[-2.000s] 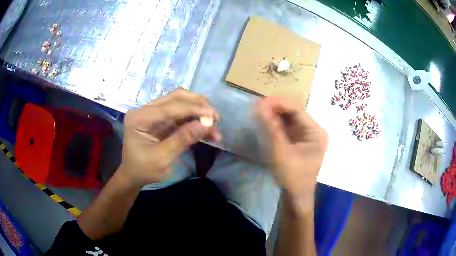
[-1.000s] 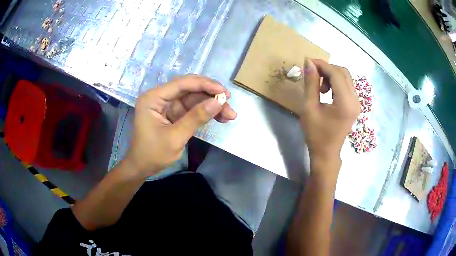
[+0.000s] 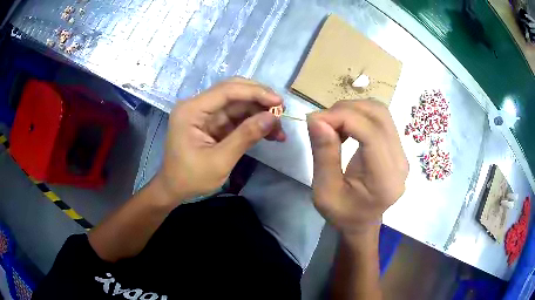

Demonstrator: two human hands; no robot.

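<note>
My left hand (image 3: pixel 217 132) pinches a tiny cream piece with reddish marks (image 3: pixel 276 110) between thumb and fingertips. My right hand (image 3: pixel 361 158) holds a thin needle-like applicator (image 3: pixel 294 118) between thumb and index finger. Its tip points left and reaches the cream piece; whether it touches is too small to tell. Both hands are above the table's front edge. The cardboard pad (image 3: pixel 334 55) lies behind them, with a white lump (image 3: pixel 360 81) and dark specks on it.
Red-and-white pieces (image 3: pixel 430 116) lie in loose piles right of the cardboard. A clear ribbed tray (image 3: pixel 176 41) with small joined figures (image 3: pixel 65 38) is at left. A second pad (image 3: pixel 494 202) and red parts (image 3: pixel 517 231) are far right. A red stool (image 3: pixel 61 135) stands at lower left.
My right hand has moved from over the cardboard's white lump leftward and down to my left hand, and the thin applicator now shows. My left hand still holds a small piece, now showing reddish marks.
</note>
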